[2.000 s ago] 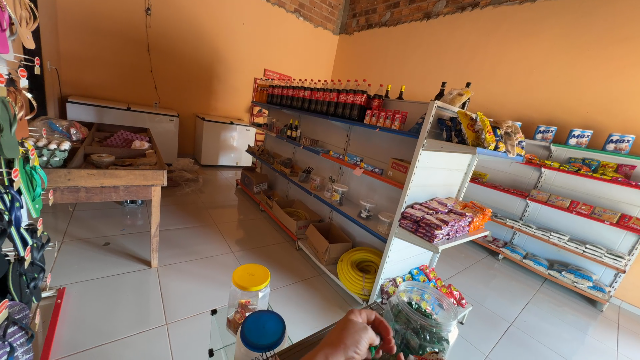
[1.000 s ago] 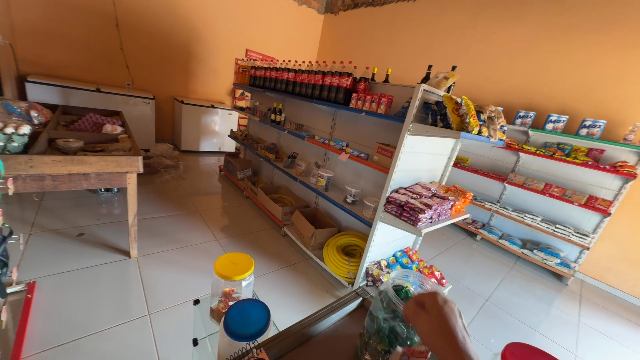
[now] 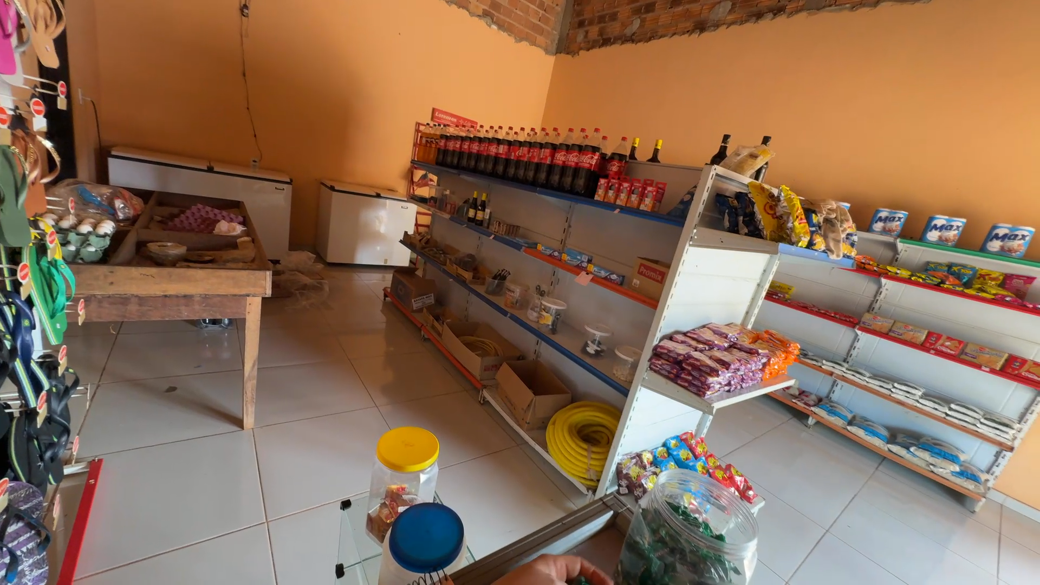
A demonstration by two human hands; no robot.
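My left hand [image 3: 554,571] shows at the bottom edge, cut off by the frame, with its fingers curled toward the open clear jar [image 3: 687,532]. A bit of something dark green shows by its fingertips; whether it is gripped is unclear. The jar has no lid on and holds many green-wrapped pieces, probably sweets. Left of the hand, a jar with a blue lid [image 3: 426,538] stands in front of a clear jar with a yellow lid [image 3: 406,451], which has brownish pieces inside. A black spiral binding [image 3: 429,578] lies below the blue lid. My right hand is out of view.
Shelving [image 3: 678,325] with cola bottles [image 3: 561,158], snack packets [image 3: 707,357] and a coiled yellow hose [image 3: 582,443] stands ahead. A wooden table [image 3: 175,282] with eggs and a rack of flip-flops [image 3: 49,288] are at left. Chest freezers [image 3: 364,225] stand behind.
The hand that was over the open jar one second ago, seemingly my right, has left the view. My left hand now shows at the bottom edge. The view has shifted.
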